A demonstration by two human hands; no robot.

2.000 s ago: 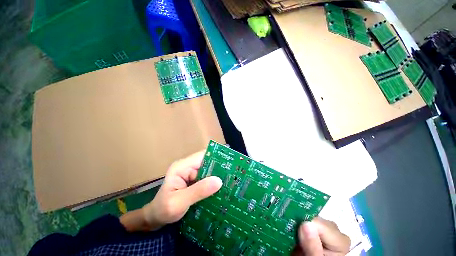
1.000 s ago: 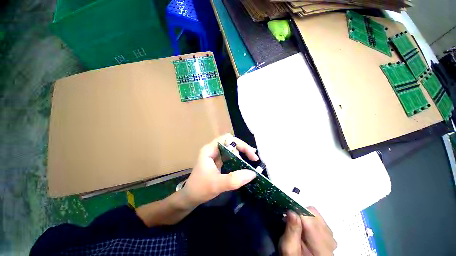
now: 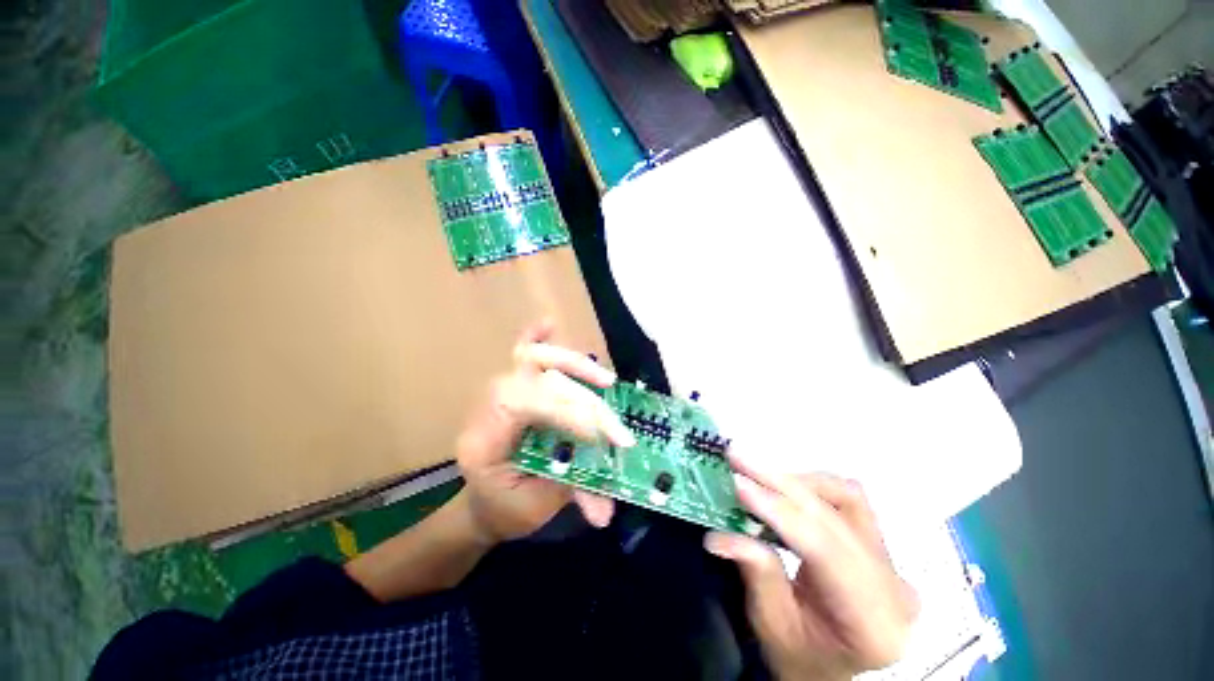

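A green circuit board panel (image 3: 648, 455) is held tilted in front of me, with black components standing off its visible face. My left hand (image 3: 539, 432) grips its left end, fingers over the face. My right hand (image 3: 819, 565) holds its right end between thumb and fingers. Another circuit board panel (image 3: 498, 202) lies at the far right corner of the tan cardboard sheet (image 3: 306, 359) on the low stack at left. The white pad (image 3: 732, 266) lies beyond the held panel on the bench.
Several green panels (image 3: 1045, 193) lie on a tan sheet (image 3: 865, 200) at right. A brown cardboard pile (image 3: 666, 16) and a yellow-green lump (image 3: 702, 61) are at the far end. A green bin (image 3: 253, 87) and blue stool (image 3: 462, 60) stand beyond the left stack.
The held panel has turned from its flatter face, through nearly edge-on, to show the black components. Both hands have shifted their grip with it. The view has moved slightly.
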